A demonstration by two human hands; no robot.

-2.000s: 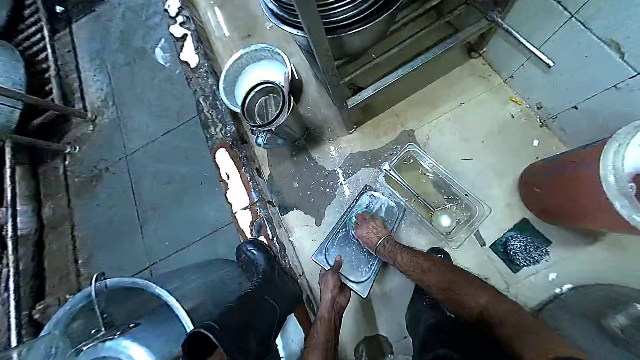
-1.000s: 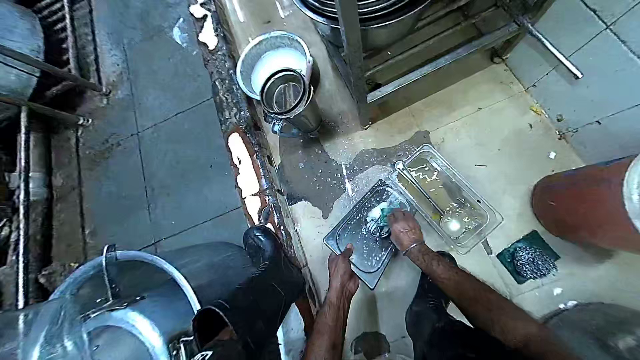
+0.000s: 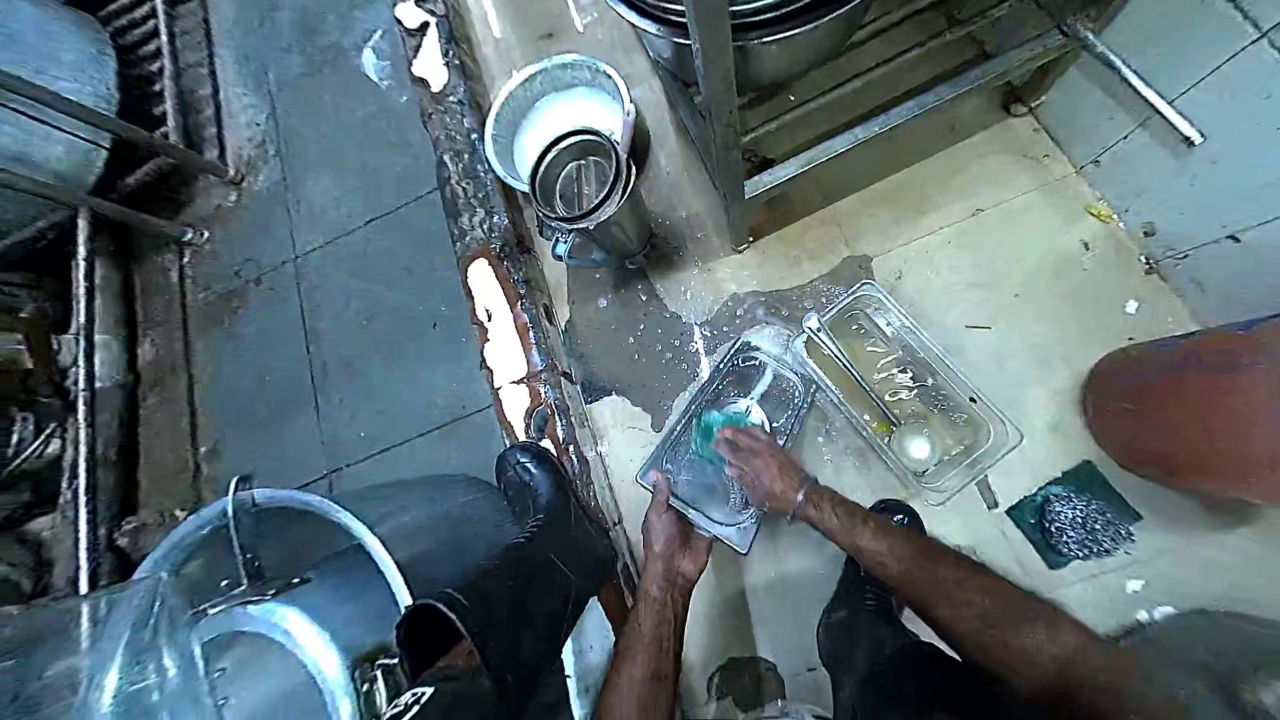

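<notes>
My left hand grips the near-left edge of a rectangular metal pan, which is tilted and wet with suds. A green scouring pad is under the fingers of my right hand, pressed against the inside of the pan. Close beside it on the right, a second rectangular pan holds murky liquid and a ladle. The palm side of my right hand is hidden.
A bucket of whitish liquid, with a metal jug against it, stands by the broken floor edge. A green pad with steel wool lies at right near a reddish-brown cylinder. Above is a metal rack; at lower left, a large metal vessel.
The right hand and green pad have shifted over the inside of the pan. The left hand keeps its hold on the pan's edge.
</notes>
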